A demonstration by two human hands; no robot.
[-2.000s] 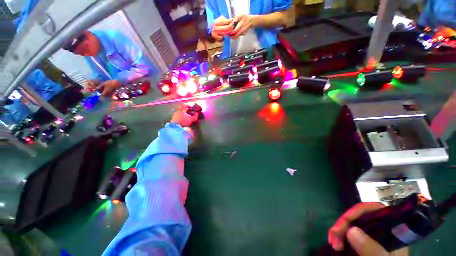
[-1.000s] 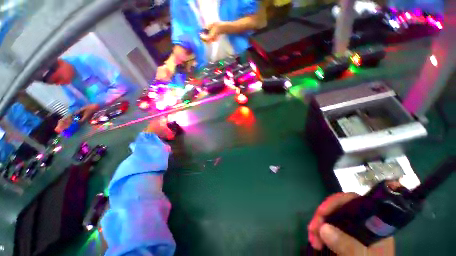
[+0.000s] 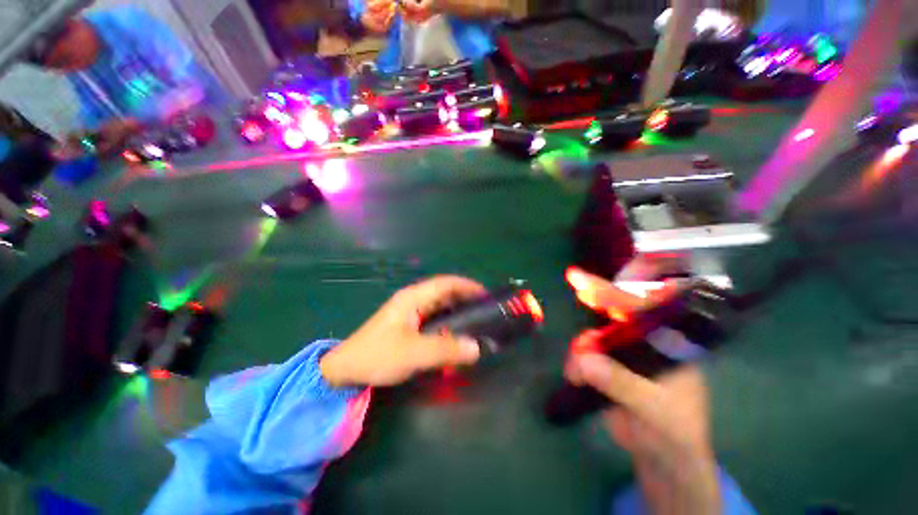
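My left hand (image 3: 408,337) holds a black cylindrical light unit (image 3: 483,320) above the green bench. Its right end glows red-orange, and red light falls on the bench below. My right hand (image 3: 639,367) grips the thick black electric screwdriver (image 3: 669,342), which has a pale label; its tapered end points down and left. The hands are apart, and the screwdriver does not touch the unit. The screw feeder (image 3: 695,236), with a silver-white front and dark side, stands just beyond my right hand, which partly hides its lower front. The image is blurred.
Black trays stand at the left edge (image 3: 55,332) and far side (image 3: 574,60). Two light units (image 3: 166,340) lie beside the left tray, another (image 3: 294,199) lies further back, and several glow along the far edge. A cable curves right. People in blue work opposite.
My left hand has come back from the far side and now holds a light unit in front of me. The screwdriver has moved up and left in view, beside the unit. The camera view has shifted.
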